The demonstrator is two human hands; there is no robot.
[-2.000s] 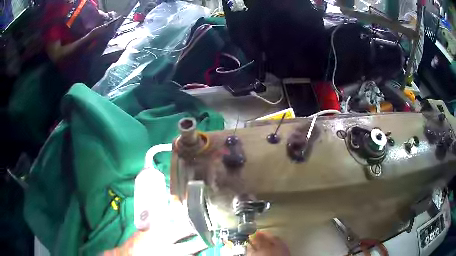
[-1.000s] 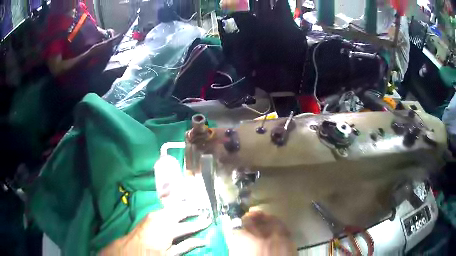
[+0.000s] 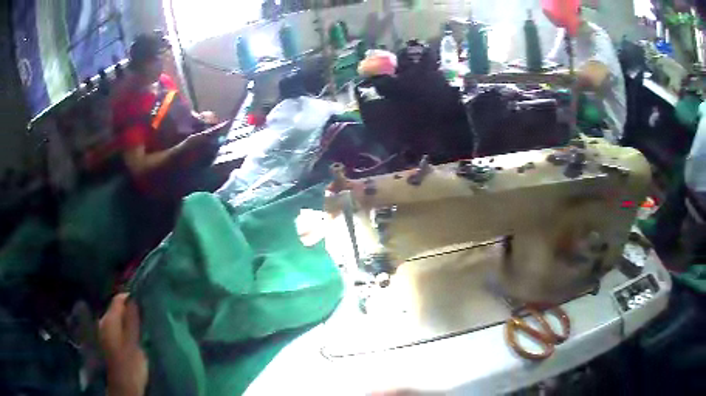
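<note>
Green cloth [image 3: 224,271] lies bunched at the left of the sewing machine [image 3: 495,201], its right edge just left of the needle area [image 3: 374,280]. My left hand [image 3: 124,348] is at the far left, its fingers closed on the cloth's left edge; the hand is blurred. My right hand [image 3: 406,392] shows only as a sliver at the bottom edge, so its fingers and anything in it are hidden. Scissors with orange-brown loop handles [image 3: 537,331] lie on the pale machine bed [image 3: 433,321], right of the needle.
A control panel [image 3: 636,298] is at the bed's right front. A clear plastic bag [image 3: 282,147] and a black pile [image 3: 414,108] lie behind the machine. A person in red [image 3: 155,124] is at the back left; another person [image 3: 608,77] is at the back right.
The view has drawn back and tilted up. My left hand has moved from near the needle to the cloth's left edge. My right hand has left the needle and dropped to the bottom edge.
</note>
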